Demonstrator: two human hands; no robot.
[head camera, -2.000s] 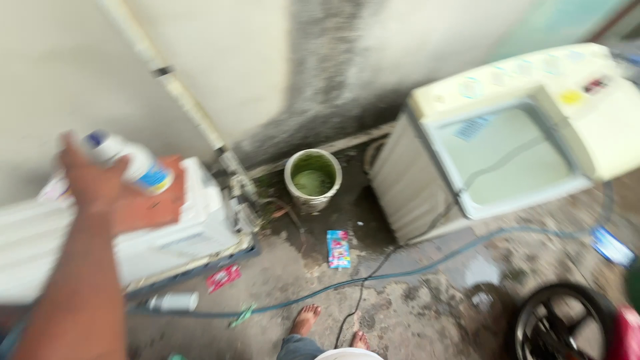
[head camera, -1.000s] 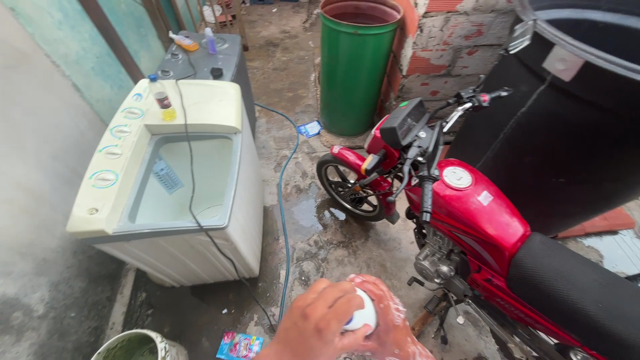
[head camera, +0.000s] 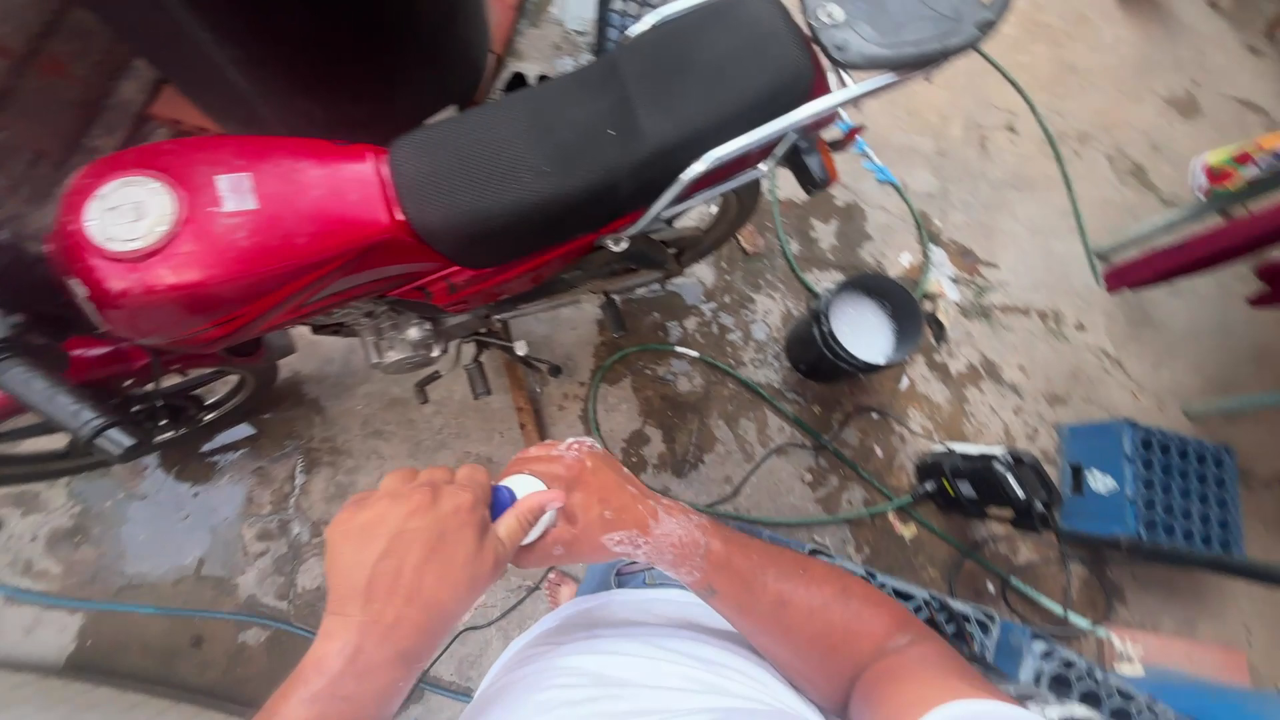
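Observation:
A white bottle (head camera: 528, 488) with a blue cap (head camera: 502, 500) is between my two hands at the lower middle, mostly hidden by them. From the left, my left hand (head camera: 415, 540) closes on its cap end, thumb lying across the white part. My right hand (head camera: 585, 500) wraps the bottle from the other side, its fingers largely out of sight. White foam streaks cover the right hand's knuckles and wrist. Beyond the hands stands a red motorcycle (head camera: 270, 240) with a black seat (head camera: 610, 130).
A black bucket (head camera: 855, 330) of whitish, foamy liquid stands right of centre. A green hose (head camera: 760, 395) curls over wet concrete toward a black machine (head camera: 985, 485) beside a blue plastic crate (head camera: 1150, 490). A blue hose (head camera: 150, 605) runs at lower left.
The view has swung far right, from the washing machine to the motorcycle and bucket. Two seconds ago my left hand held the bottle over the white surface at left; now both hands are on it.

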